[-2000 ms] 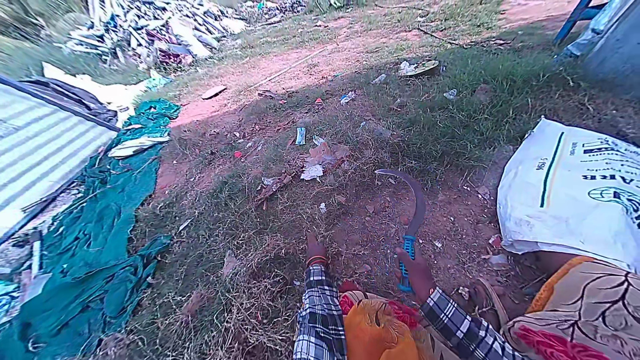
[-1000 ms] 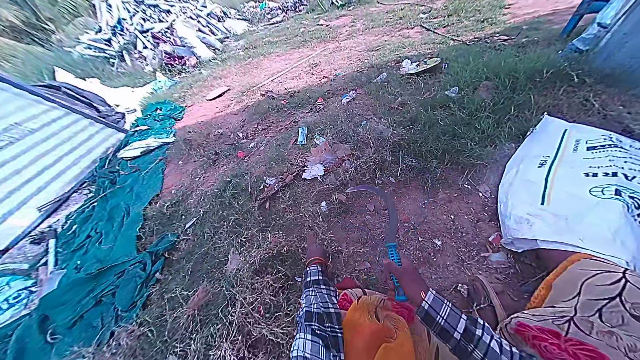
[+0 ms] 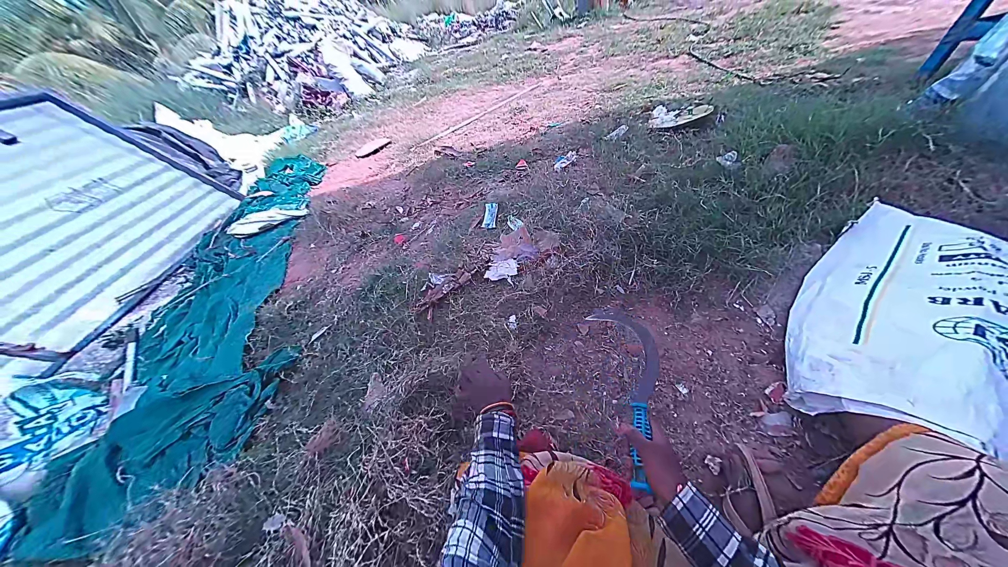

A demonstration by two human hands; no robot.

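My right hand grips the blue handle of a sickle, whose curved metal blade points up and hooks left over bare reddish soil. Lower centre, my left hand is down at the edge of the dry grass, left of the sickle and apart from it. Its fingers look curled, but they are dark and partly hidden, so whether they hold grass cannot be told. Both forearms wear checked sleeves.
A white woven sack lies at the right beside my patterned garment. Green netting and a corrugated sheet are at the left. Litter, including a crumpled wrapper, lies ahead. A debris pile stands at the back.
The sickle was swung left a second ago and now stands more upright, farther from my left hand. My left hand has stayed low by the grass.
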